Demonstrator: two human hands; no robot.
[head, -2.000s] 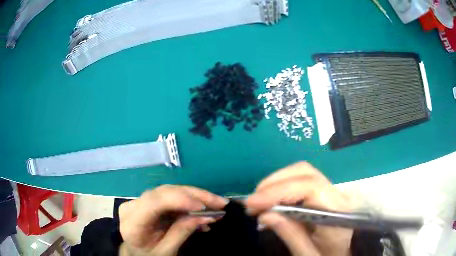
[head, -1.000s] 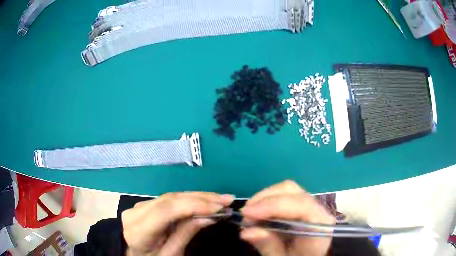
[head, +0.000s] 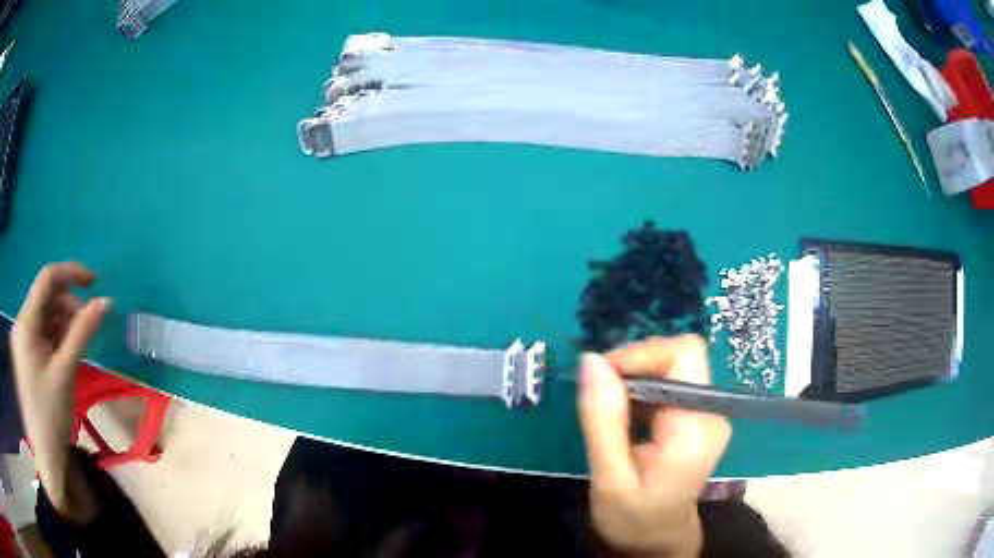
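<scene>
Mesh watch bands (head: 327, 360) lie overlapped near the table's front edge, with two silver end connectors (head: 525, 373) side by side at their right end. My right hand (head: 654, 436) is shut on the tweezers (head: 741, 401), just right of the connectors; the tips are thin and hard to see near them. My left hand (head: 60, 349) is at the far left past the bands' buckle end, fingers apart and empty. A pile of black inserts (head: 643, 283) lies behind my right hand, with silver metal pieces (head: 750, 316) beside it.
The ribbed parts tray (head: 894, 322) lies at the right. A larger band stack (head: 545, 104) lies at the back. A thin yellowish stick (head: 888, 114), a white bottle (head: 965, 156) and a red holder (head: 970, 82) are back right. A red stool (head: 131, 420) stands below.
My hands have moved apart, the left one far left and now empty. The near bands now show two connectors instead of one. The view has shifted, so the bench things appear further right and lower.
</scene>
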